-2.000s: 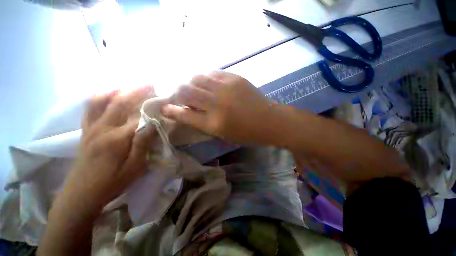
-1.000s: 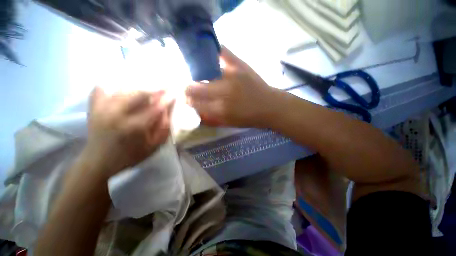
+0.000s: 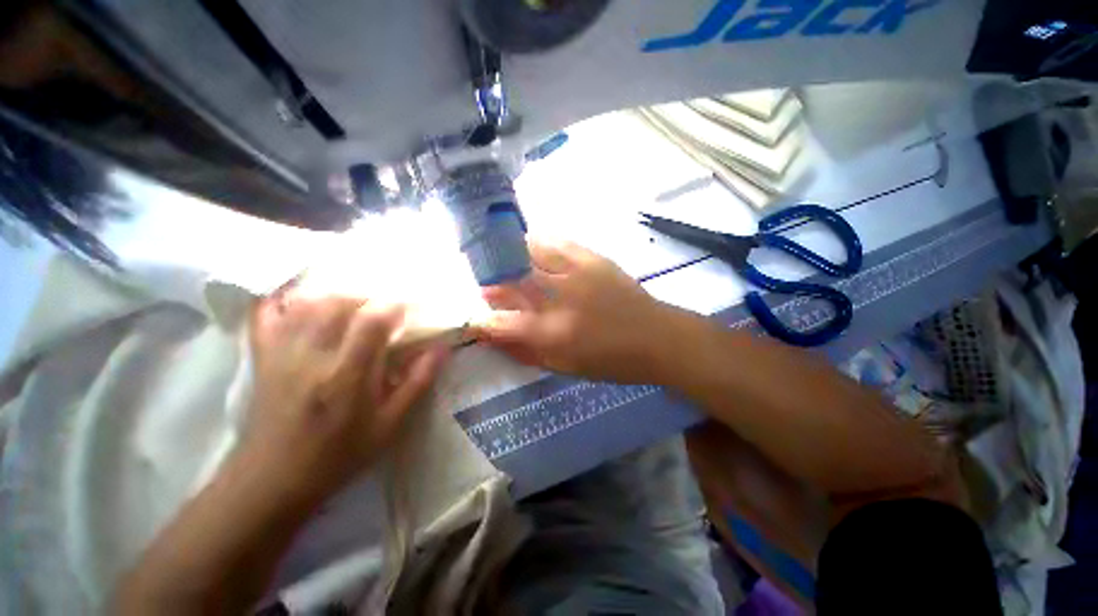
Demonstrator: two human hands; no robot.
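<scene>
A cream garment panel [image 3: 133, 409] lies under my hands, spreads to the left and hangs over the table edge. My left hand [image 3: 337, 373] rests on it with bent fingers, left of the needle area. My right hand [image 3: 578, 315] holds the cloth edge by its fingertips, just below the blue-grey cylinder [image 3: 491, 235]. A small dark spot shows at the cloth edge between my hands. The sewing machine head [image 3: 722, 54] fills the top. The presser foot and needle are lost in lamp glare.
Scissors [image 3: 753, 259] with blue handles lie right of my right hand. Cream cut pieces [image 3: 741, 138] are stacked behind them. The ruler edge [image 3: 578, 415] runs along the table front. A basket [image 3: 963, 355] with cloth stands at lower right. Dark bristles [image 3: 54, 193] show at left.
The view has shifted up to show more of the machine head. The cloth has gone from bunched between my hands to lying flatter on the table, spread left. My hands are lower and further from the glare.
</scene>
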